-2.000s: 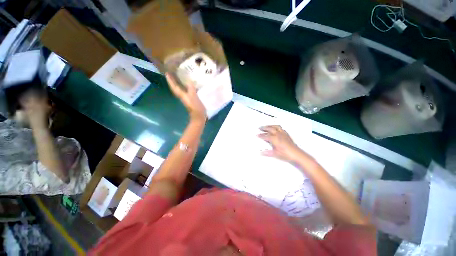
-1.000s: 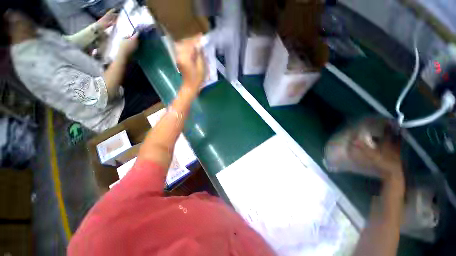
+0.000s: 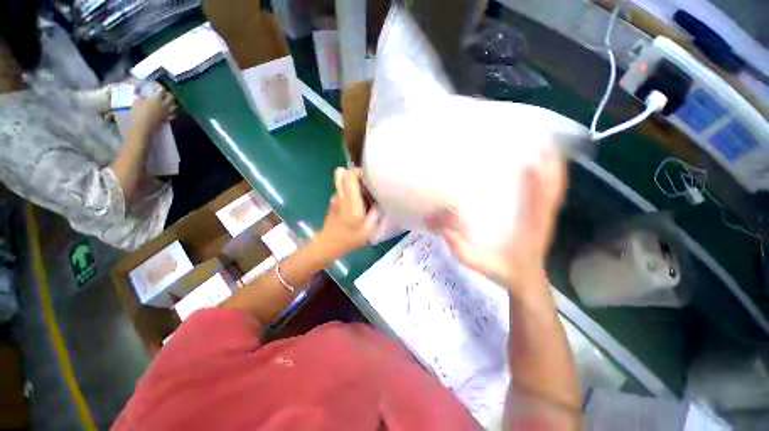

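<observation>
A cream product unit in a clear poly bag (image 3: 447, 156) is held up in front of me, bright and blurred. My right hand (image 3: 518, 227) grips its right side and underside. My left hand (image 3: 347, 210) is at its lower left, fingers bent, on the edge of a box (image 3: 356, 118) whose brown flap shows behind the bag; most of that box is hidden. White leaflets with faint print (image 3: 451, 307) lie flat on the green bench below my hands.
Another bagged unit (image 3: 628, 269) stands at the right. A white box with an open brown flap (image 3: 275, 93) stands on the bench at the left. A master carton (image 3: 135, 305) holds white boxes at lower left. A co-worker (image 3: 76, 168) is at far left. A power strip (image 3: 700, 109) is upper right.
My right hand has lifted a bagged unit from the right and brought it over to my left hand. The view has shifted, and the printed leaflets show more clearly.
</observation>
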